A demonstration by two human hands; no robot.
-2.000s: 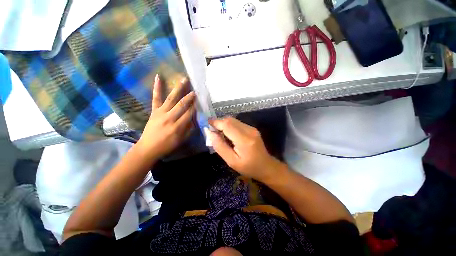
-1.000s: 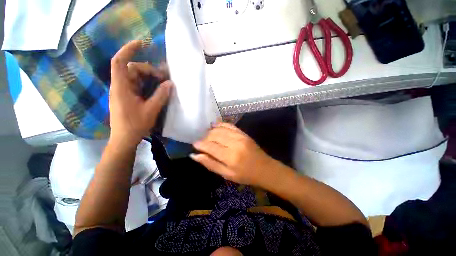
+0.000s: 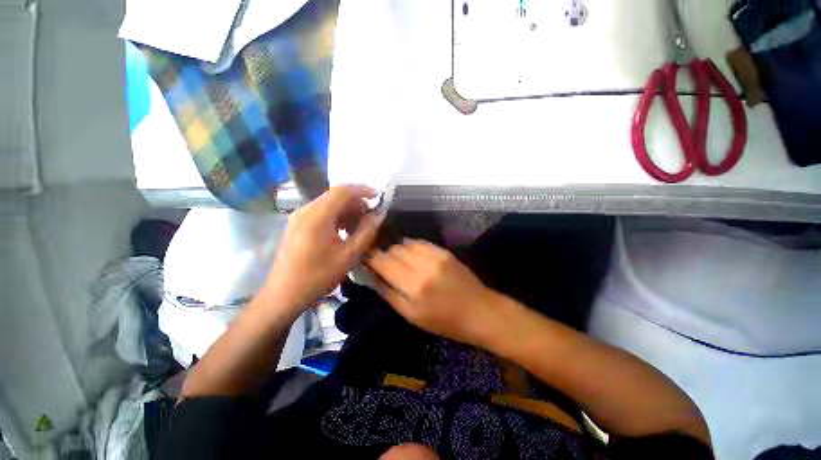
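A white cut piece lies over the table edge, overexposed against the white table. My left hand pinches its near end at the table's front edge. My right hand is just below and to the right, its fingers at the lower end of the same piece; what exactly they grip is partly hidden. A plaid fabric in blue, yellow and dark checks lies left of the white piece and hangs slightly over the edge.
Red-handled scissors lie on the machine table at right, beside a small brown block and a dark phone. More white pieces lie at upper left. Stacked white pieces sit below the table at left and right.
My left hand has come down from over the plaid fabric to the white piece's near end. My right hand stays near that end. The whole view has shifted, so the table things appear further right.
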